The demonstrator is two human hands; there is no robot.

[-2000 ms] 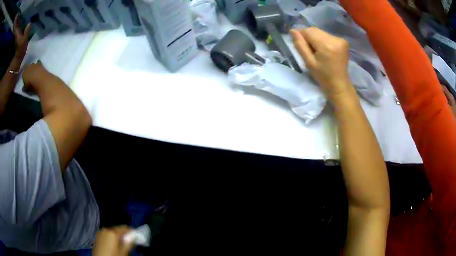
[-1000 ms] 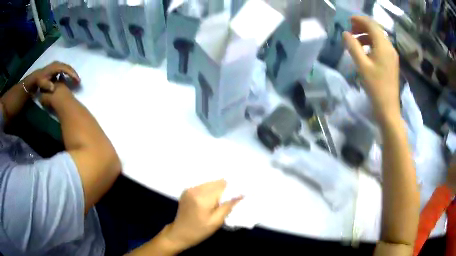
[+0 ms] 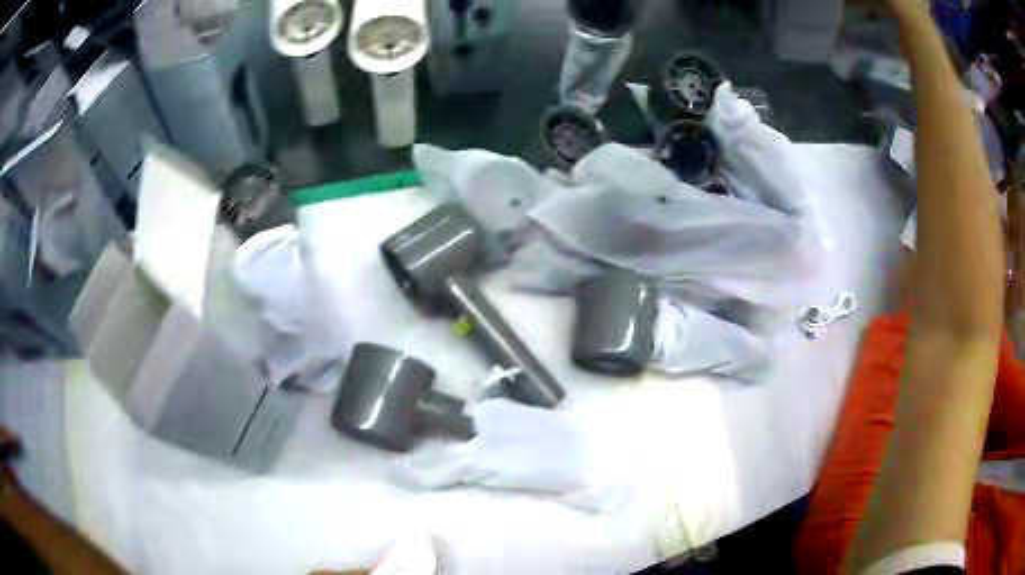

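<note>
Dark grey hair dryers lie on the white-covered table: one (image 3: 384, 395) with its handle in a whitish sleeve (image 3: 528, 455), one with a bare handle (image 3: 502, 343) and yellow-green label, and one (image 3: 615, 323) partly sleeved at the right. A grey-blue retail box (image 3: 214, 399) stands tilted in view at left with pale flaps open. Only a blurred sliver of my left hand (image 3: 337, 572) shows at the bottom edge, beside a white crumpled piece (image 3: 407, 557); its grip is hidden. My right forearm reaches up the right side; its hand is cut off by the top edge.
White units (image 3: 389, 51) stand on the dark green surface behind. More sleeved dryers (image 3: 686, 152) lie at the back, and another (image 3: 254, 200) behind the box. A white cable bundle (image 3: 826, 315) lies at right. A neighbour's orange clothing (image 3: 865, 449) is at right; an arm shows lower left.
The view has swung right and toward the back of the table. My right arm has reached farther up, taking its hand out of view. My left hand now shows only at the bottom edge.
</note>
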